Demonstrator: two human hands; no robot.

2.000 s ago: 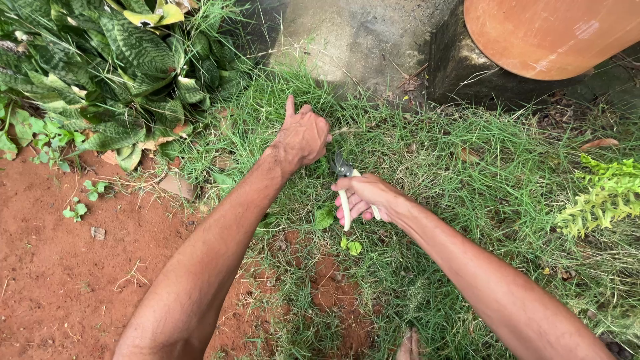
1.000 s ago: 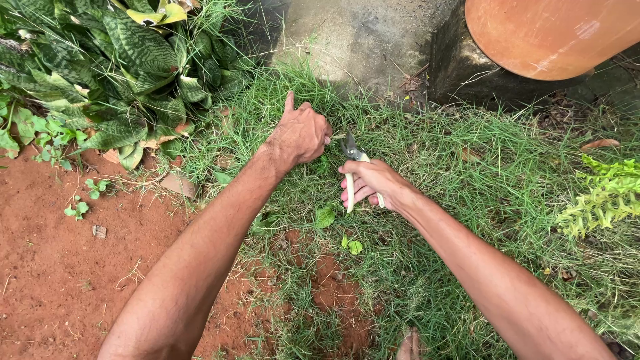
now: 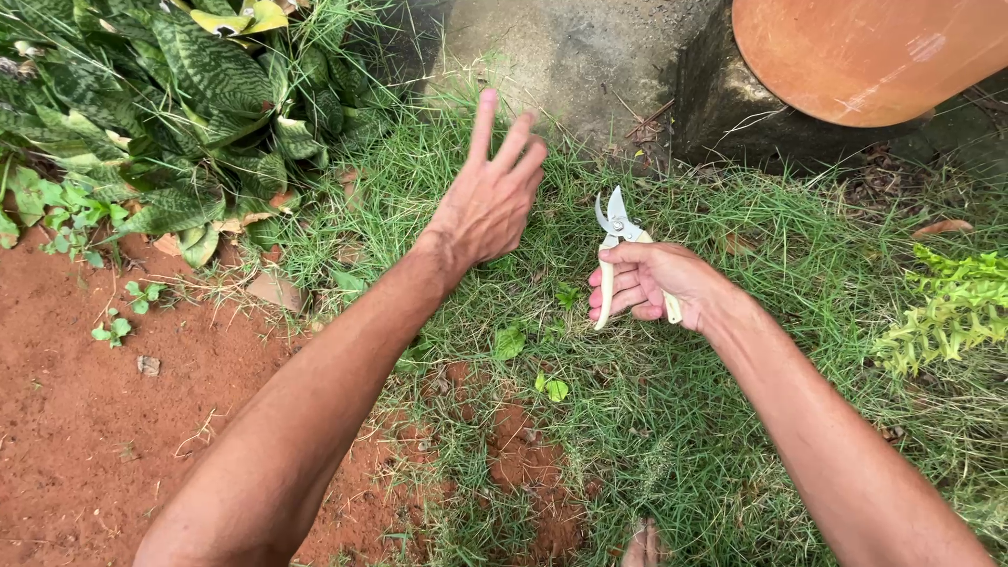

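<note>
My left hand (image 3: 498, 185) is over the grass beside the concrete block, its fingers spread and nothing seen in them. To its right, my right hand (image 3: 650, 283) holds a pair of pruning shears (image 3: 620, 224) by the cream-coloured handles, palm turned partly up. The shears' metal blades stand apart and point toward the concrete. Below both hands lies green grass (image 3: 756, 228), with a few broad-leaved weeds (image 3: 509, 342) growing in it between my forearms.
A concrete block (image 3: 567, 63) borders the grass at the top, with a terracotta pot (image 3: 858, 55) at its right. Variegated snake plants (image 3: 213, 71) fill the upper left. Bare red soil (image 3: 102, 425) spreads at lower left; a fern (image 3: 953, 307) is at right. A bare foot (image 3: 642, 543) shows at the bottom.
The fingers of my left hand have spread apart, and the hand sits a little farther right. The shears in my right hand have opened, their blades now parted.
</note>
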